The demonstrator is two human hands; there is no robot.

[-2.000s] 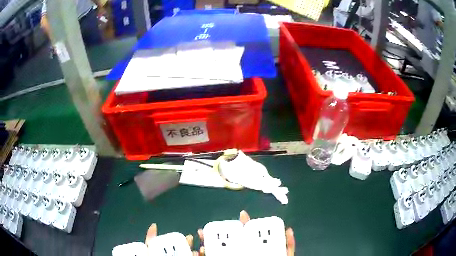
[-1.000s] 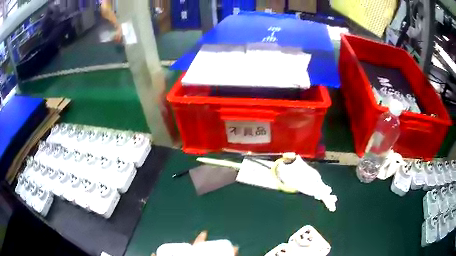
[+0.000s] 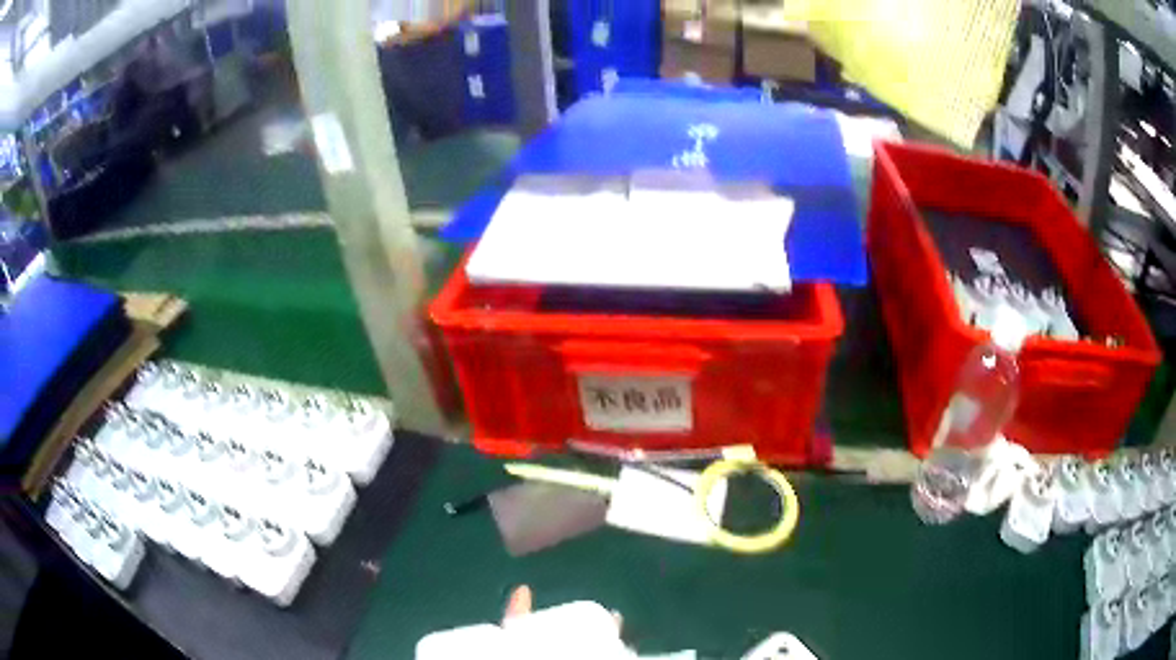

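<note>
White plug adapters (image 3: 574,632), blurred and cut off by the bottom edge, are held in my left hand (image 3: 519,606); only fingertips show beside them. Another white adapter (image 3: 778,649) shows in part at the bottom edge, right of them; no hand is visible on it. My right hand is not in view. A small white piece at the bottom edge between them is too cut off to name. Pins-up adapters stand in rows on the black mat at left (image 3: 213,496) and in rows at right (image 3: 1141,561).
A yellow tape ring (image 3: 748,507) lies partly on a white card (image 3: 664,503), beside a pale long tool (image 3: 557,478), a grey square (image 3: 548,516) and a dark stick. Behind are a labelled red bin (image 3: 638,374), a clear bottle (image 3: 970,426), a second red crate (image 3: 1032,387) and a metal post (image 3: 361,206).
The view has tilted up, so things sit lower. The white gloves at the tape ring are gone from there. The adapters at bottom right are now mostly out of view.
</note>
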